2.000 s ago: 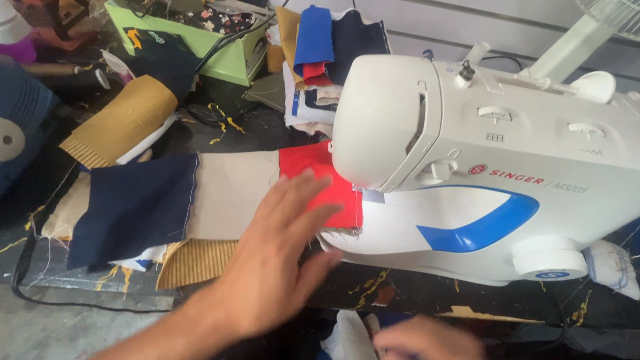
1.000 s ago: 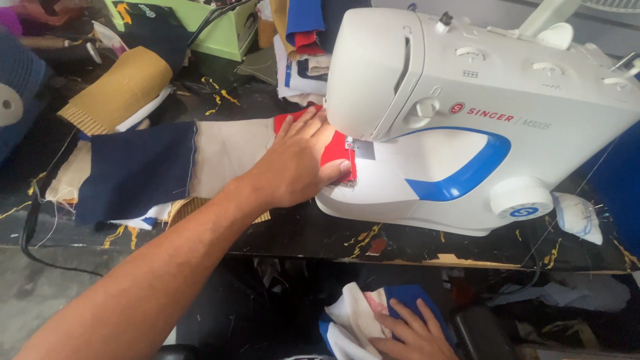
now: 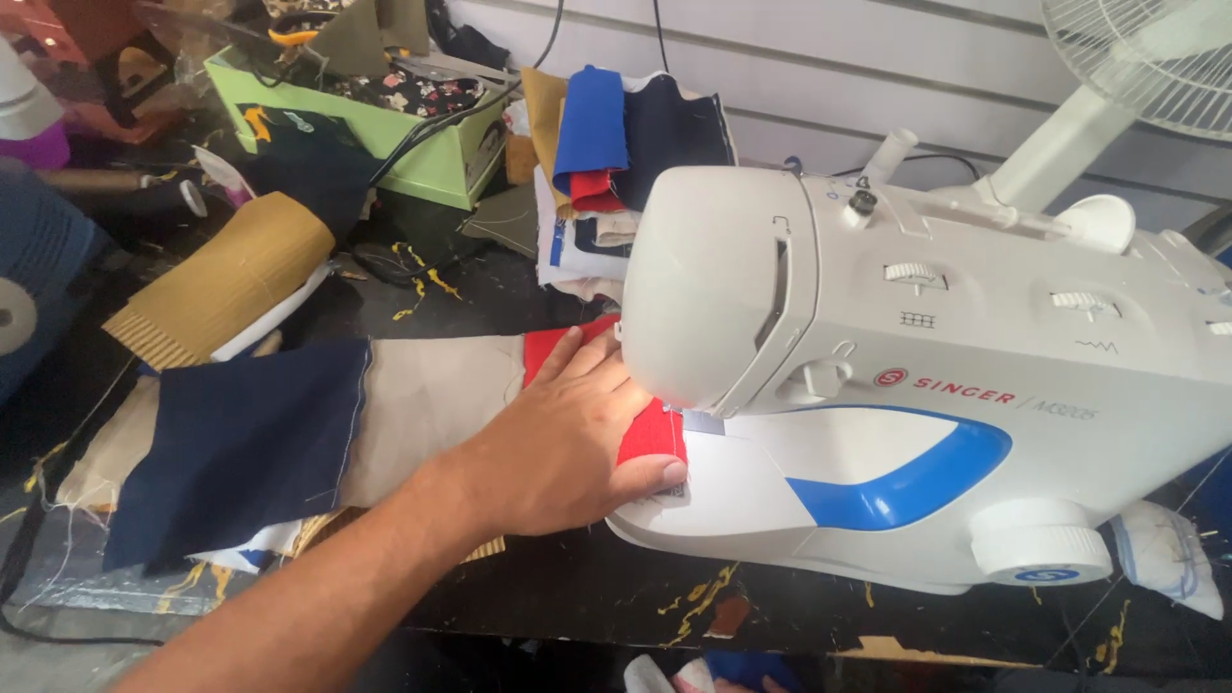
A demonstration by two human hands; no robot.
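Observation:
My left hand (image 3: 563, 433) lies flat with spread fingers on the red fabric panel (image 3: 654, 438), whose right edge is at the needle area of the white Singer sewing machine (image 3: 731, 289). Joined to the red panel, a beige panel (image 3: 438, 395) and a navy panel (image 3: 250, 433) stretch leftward along the table. My thumb rests near the panel's lower right corner. At the bottom edge, a bit of my right hand (image 3: 751, 685) shows beside white and blue cloth (image 3: 751, 664); most of that hand is out of frame.
Behind the machine stand a stack of folded fabric pieces (image 3: 592, 135) and a white fan (image 3: 1155, 58). A green box (image 3: 452, 159) of scraps, a tan corduroy piece (image 3: 231, 269) and a black cable lie at the back left. A pincushion-like cloth bundle (image 3: 1165, 553) sits right of the handwheel.
My left hand, raised and blurred over the red panel two seconds ago, now presses flat on it. My right hand, seen on white and blue cloth one second ago, is now mostly out of frame.

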